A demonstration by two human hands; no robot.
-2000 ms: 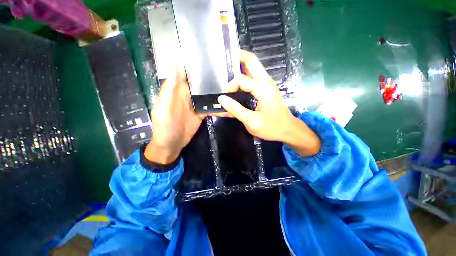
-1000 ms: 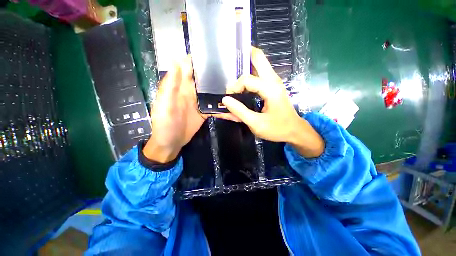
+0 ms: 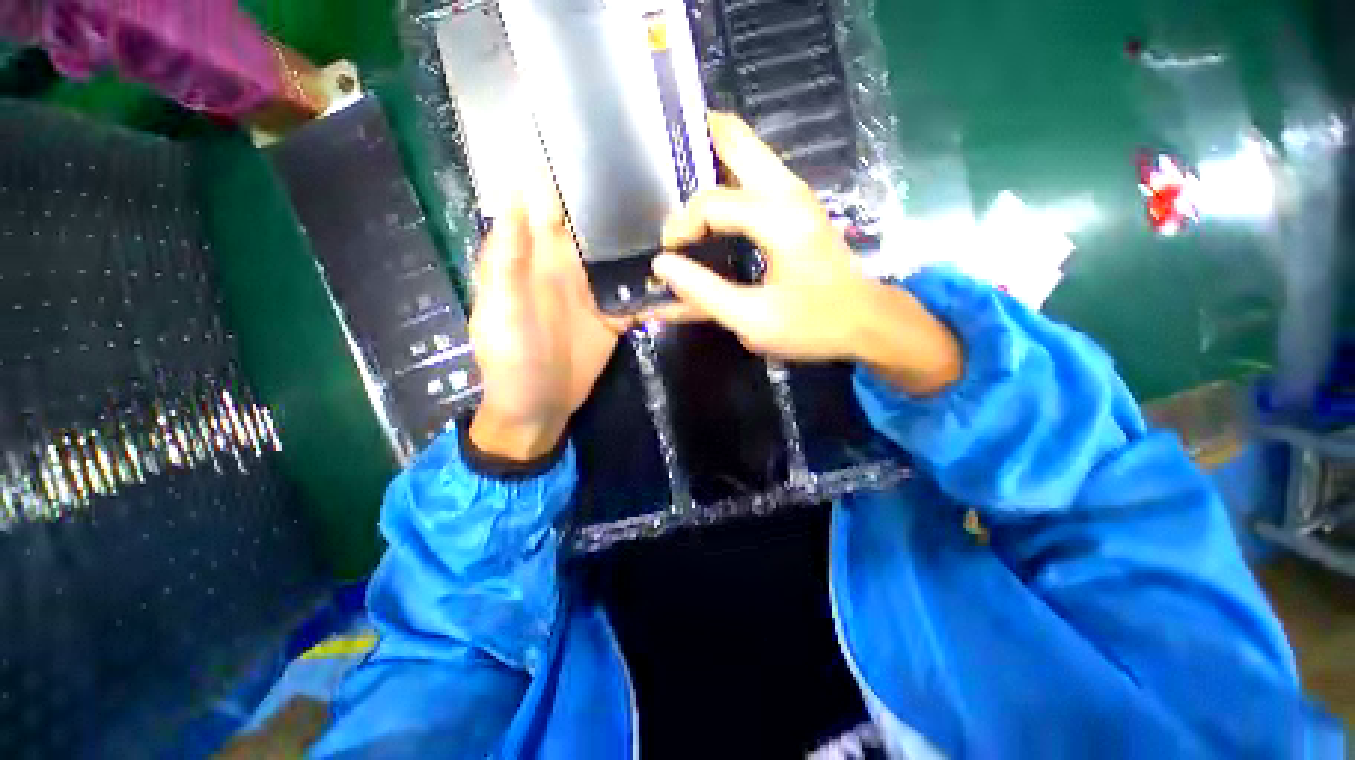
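Note:
An LCD screen module [image 3: 602, 134] with a silver back, a dark end band toward me and a flex cable [image 3: 676, 112] with an orange tip lies over the clear blister tray [image 3: 676, 512]. My left hand [image 3: 538, 327] holds its left edge near the dark end. My right hand [image 3: 780, 267] holds the right side, with thumb and index finger at a black adhesive piece [image 3: 632, 282] on the dark band. The fingertips partly hide the piece. Another silver-backed screen [image 3: 483, 104] shows at the left in the tray.
The sticker sheet [image 3: 372, 245] lies left of the tray, below a pink-wrapped post [image 3: 164, 52]. Stacked blister trays [image 3: 119, 297] stand at far left. A white slip [image 3: 1025, 253] and red pull tabs [image 3: 1167, 193] lie right on the green mat [image 3: 951, 89].
The view has tilted and shifted slightly. Both hands stay on the screen, and my right thumb and index finger remain at its dark end band.

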